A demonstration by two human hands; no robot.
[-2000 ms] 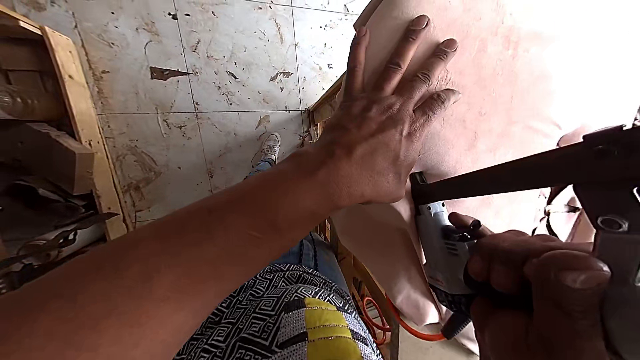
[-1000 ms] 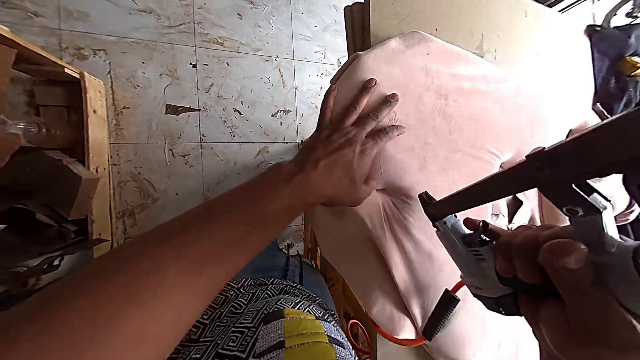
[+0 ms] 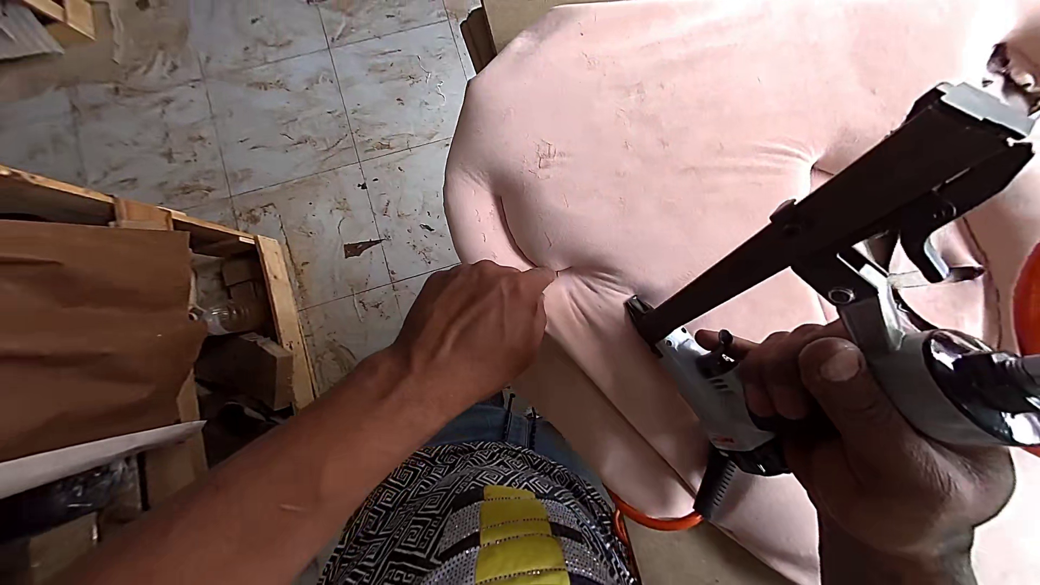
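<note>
Pink upholstery fabric (image 3: 674, 146) lies over a padded, curved piece in front of me, with folds and a seam-like groove. My left hand (image 3: 487, 325) pinches a bit of this fabric at a crease near its left edge. Gripped in my right hand (image 3: 853, 414) is a pneumatic staple gun (image 3: 845, 211), its long black magazine slanting up to the right. The nose of the gun is close to the fabric, to the right of my left hand; whether it touches cannot be told. The fingers of the right hand are partly hidden by the gun.
An orange air hose (image 3: 658, 518) curves below the padded piece, and part of it shows at the right edge. At left stands a wooden frame (image 3: 280, 317) holding scraps and a clear bottle, with brown paper (image 3: 89, 301) over it. The tiled floor (image 3: 284, 130) is stained.
My left hand was spread flat on the fabric and is now closed on a fold of it. The staple gun stays in my right hand. The view has shifted.
</note>
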